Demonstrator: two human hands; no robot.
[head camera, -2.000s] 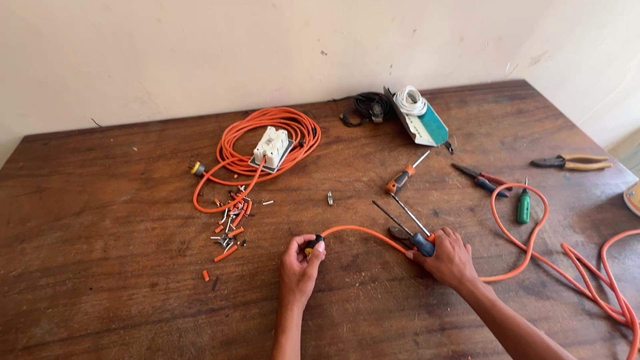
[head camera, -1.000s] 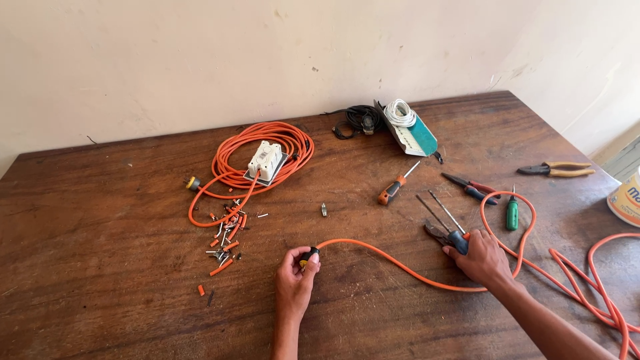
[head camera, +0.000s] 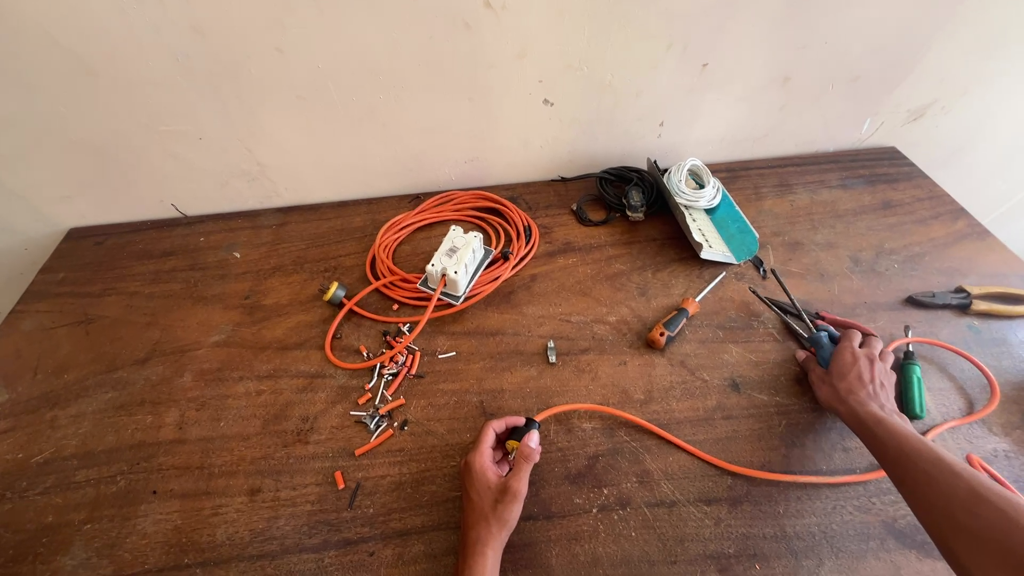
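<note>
My left hand (head camera: 498,472) grips a black and yellow electrical plug (head camera: 520,436) on the end of an orange cable (head camera: 680,442). The cable runs right, passing below my right forearm and looping up past a green-handled screwdriver (head camera: 912,386). At the right, my right hand (head camera: 856,372) is closed around blue-handled tools (head camera: 822,344), with two long thin shafts pointing up and left; at least one looks like a screwdriver. Red-handled pliers (head camera: 844,322) lie right beside these fingers, partly covered. An orange and black screwdriver (head camera: 674,322) rests left of this hand.
A coiled orange cable (head camera: 392,240) with a white outlet box (head camera: 454,258) and another plug (head camera: 334,293) lies left, near cut scraps (head camera: 392,406). A small metal piece (head camera: 551,352) sits mid-table. Behind are black cable (head camera: 620,188), white wire coil (head camera: 693,184) and a teal-white object (head camera: 732,228). Yellow-handled pliers (head camera: 992,301) lie right.
My right hand has moved right and away from me with the blue-handled tools, up to the red-handled pliers. My left hand still holds the plug.
</note>
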